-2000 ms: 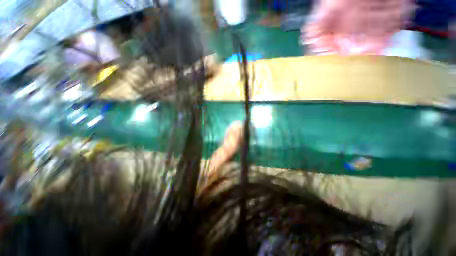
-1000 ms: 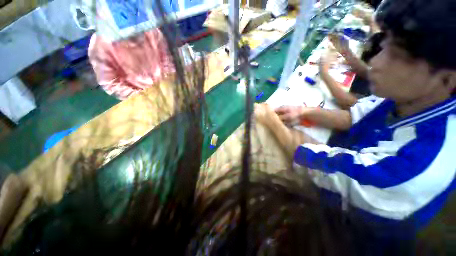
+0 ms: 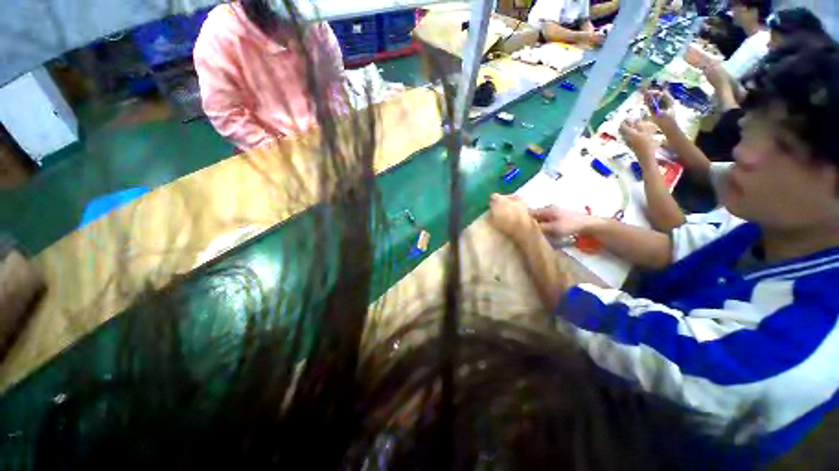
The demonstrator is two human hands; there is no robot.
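Note:
Neither of my hands shows; dark hair hangs over the middle and bottom of the view. A blue battery pack with a tan pad (image 3: 421, 242) lies on the green conveyor belt (image 3: 391, 198), near its close edge, with a thin wire beside it. Another blue battery pack (image 3: 511, 173) lies farther along the belt, and a blue pack with a tan face (image 3: 535, 151) is just beyond it. More small blue pieces lie farther up the belt.
A person in a blue and white jacket (image 3: 681, 322) sits at the right, forearms on the bench edge (image 3: 478, 276). A person in pink (image 3: 267, 74) is across the belt. A pale post (image 3: 598, 87) rises beside the belt. More people sit beyond.
The view has swung right along the line since the first frame, then steadied and risen slightly, showing more of the far belt. The finger seen over the belt two seconds ago is out of view.

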